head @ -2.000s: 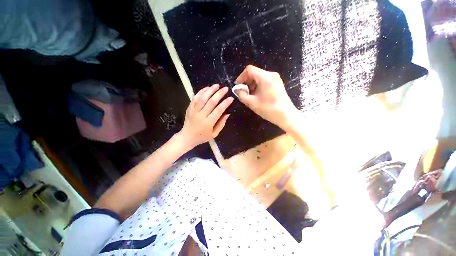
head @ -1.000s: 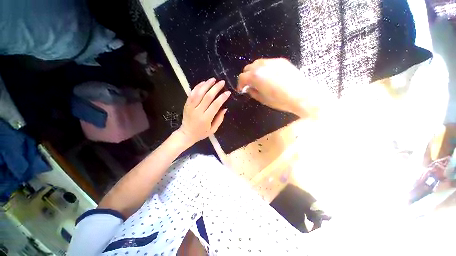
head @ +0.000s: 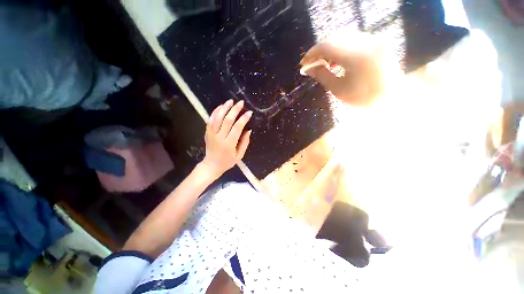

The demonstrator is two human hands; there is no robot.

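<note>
The front panel (head: 287, 129), black with white flecks, lies on the worktable; a band of it is lit white by sun. A white U-shaped chalk outline (head: 228, 66) with rounded corners shows on it. My left hand (head: 226, 135) lies flat with fingers spread on the panel's near left edge, holding nothing. My right hand (head: 350, 69) is over the panel to the right of the outline, partly washed out by glare. It pinches a small white piece of tailor's chalk (head: 336, 70) in its fingertips.
The pale table edge (head: 184, 92) runs along the panel's left side. Black fabric scraps (head: 345, 229) lie at the near right. A pink box-like thing with blue cloth (head: 141, 166) sits low at left. Blue-grey cloth (head: 46, 63) is at upper left. Strong glare hides much of the right.
My right hand has moved up and right across the panel. The chalk line now curves around the near corner and runs right. My left hand stays on the panel's edge; the view has shifted.
</note>
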